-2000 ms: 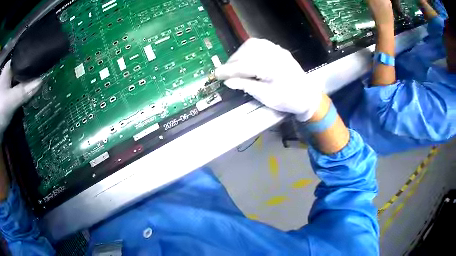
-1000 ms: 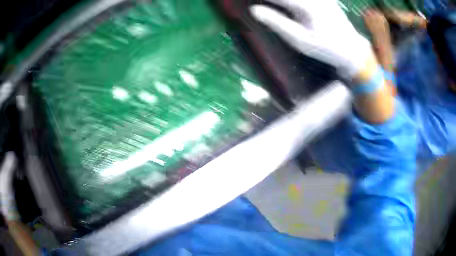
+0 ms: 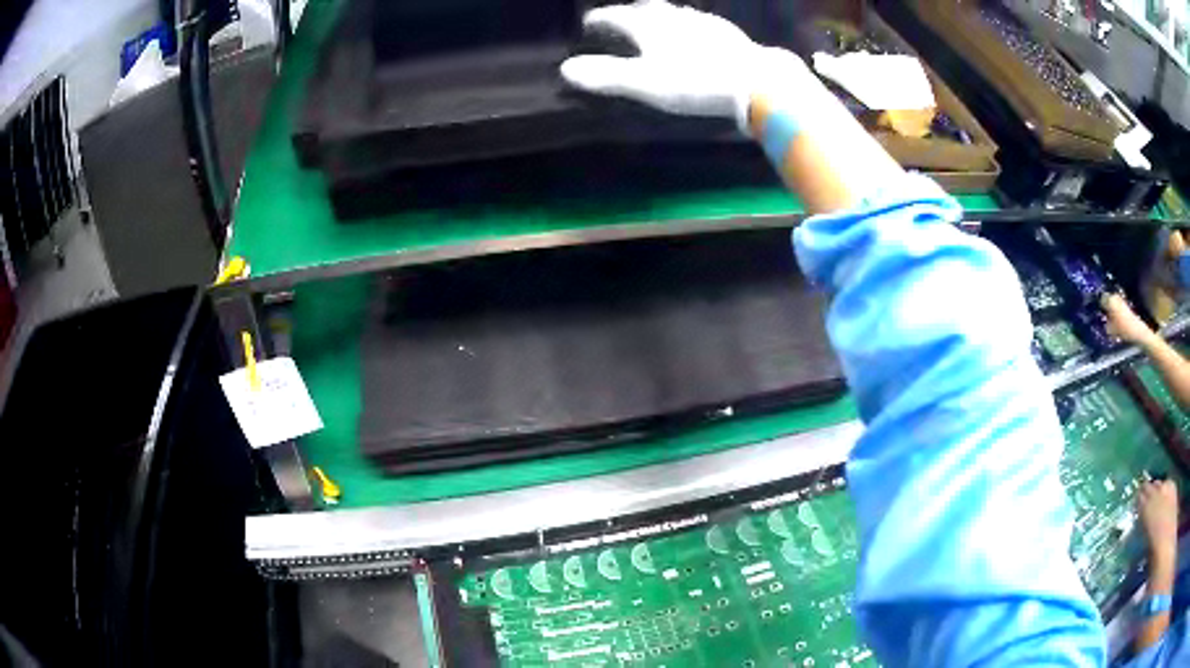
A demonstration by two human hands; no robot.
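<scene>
My right hand (image 3: 672, 63), in a white glove with a blue wrist band, reaches over the stack of black foam trays (image 3: 548, 170) on the upper green shelf. Its thumb and fingers are apart and I see nothing in them. My left hand is out of the picture. A second stack of black foam sheets (image 3: 600, 352) lies on the lower green shelf. Below it, the green circuit board (image 3: 653, 600) lies on the line, with pale half-round marks along its far edge. My right sleeve hides part of it.
A silver rail (image 3: 561, 508) runs between shelf and board. A white tag (image 3: 272, 401) hangs at the shelf's left post. A black tote (image 3: 91, 483) stands left. Cardboard boxes (image 3: 972, 161) of parts sit upper right. Another person's hands (image 3: 1156, 509) work at a board on the right.
The view has swung up from the board to the shelves. My right hand has left the board's near corner and is now over the upper foam stack. My left hand has gone out of view.
</scene>
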